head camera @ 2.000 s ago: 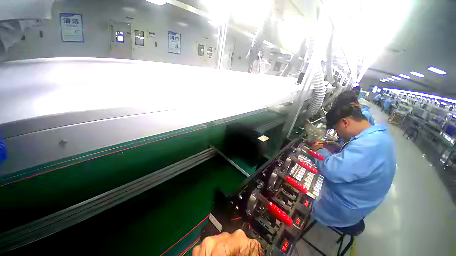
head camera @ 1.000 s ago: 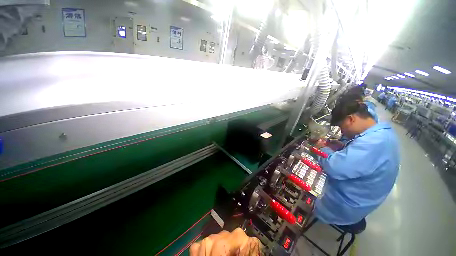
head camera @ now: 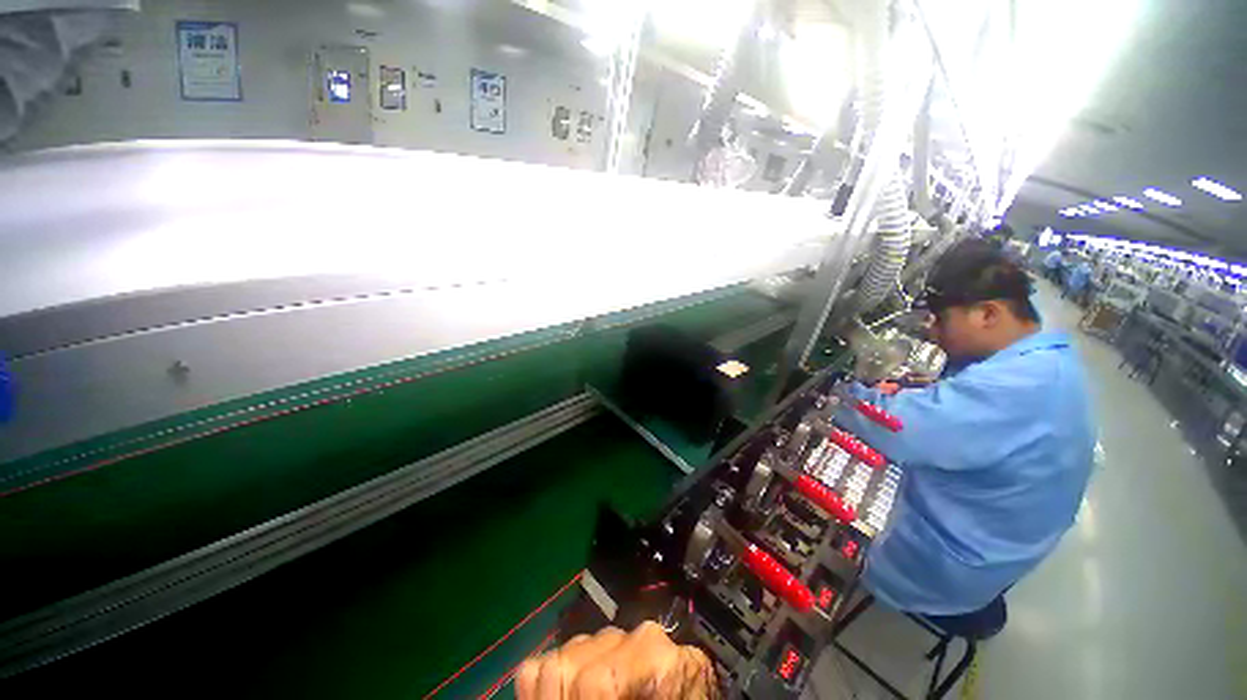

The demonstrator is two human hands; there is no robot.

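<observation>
My right hand, as far as its side can be judged, shows at the bottom edge, cut off by the frame. Its fingers are curled with the knuckles up; whether it grips anything is hidden. It is just left of the nearest black test fixture. The nearest red clamp handle lies slanted above and right of the hand. A red digital display glows on the fixture's front. My left hand is not in view.
More fixtures with red handles recede beside a seated person in a blue smock. A green belt and metal rail run left. A black box-like object stands behind. A blue patch shows at the left edge.
The view has shifted slightly. The seated person's head is raised a little and the forearm lies nearer the fixtures. My right hand stays curled at about the same place.
</observation>
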